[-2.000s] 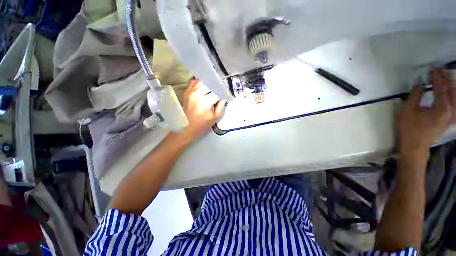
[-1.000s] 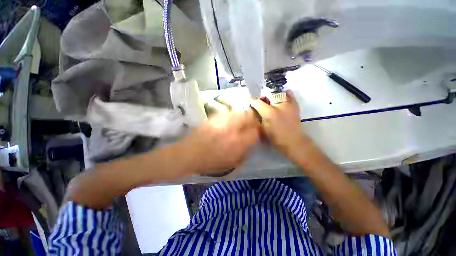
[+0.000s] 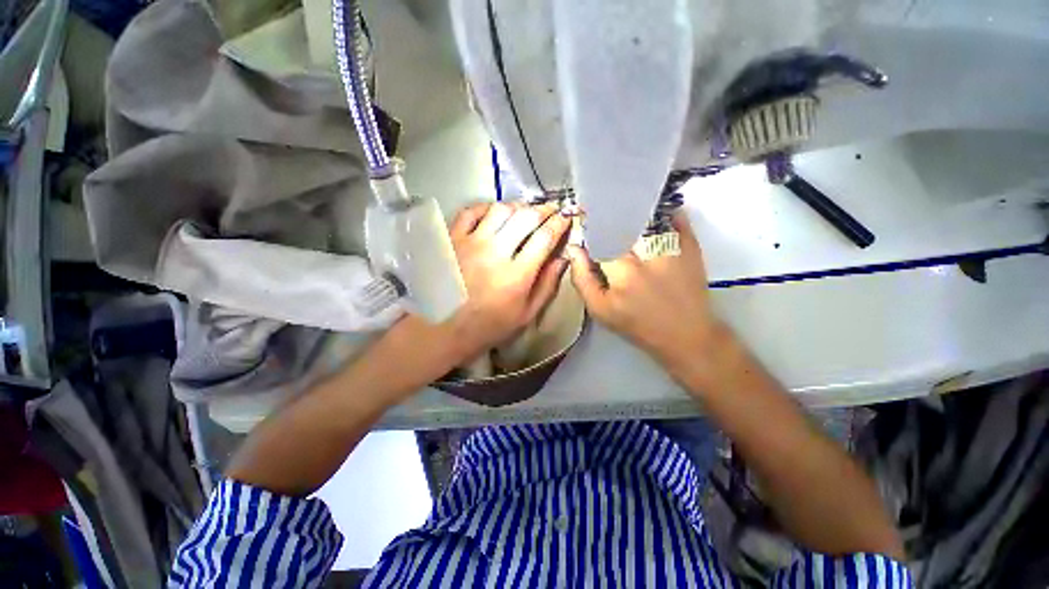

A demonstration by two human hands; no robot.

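Observation:
A grey-taupe garment (image 3: 230, 201) lies heaped left of the machine. A pale cloth piece with a curved dark brown band (image 3: 500, 389) runs from under my hands to the table's front edge. My left hand (image 3: 506, 259) lies on this cloth with fingers extended just left of the needle area. My right hand (image 3: 644, 288) is on the right, its thumb and fingertips at the cloth edge near the presser foot. The white machine head (image 3: 627, 115) hides the needle and part of my right fingers.
A gooseneck lamp (image 3: 414, 253) stands left of the needle, close above my left forearm. A black-handled tool (image 3: 831, 209) lies on the bed at the right. A ribbed tension dial (image 3: 773, 127) sits on the machine head. More dark cloth (image 3: 978, 460) hangs below right.
My right hand came from the far right to the needle area. The cloth with the dark band now lies under my hands. My left hand has settled flat on it. The view has shifted.

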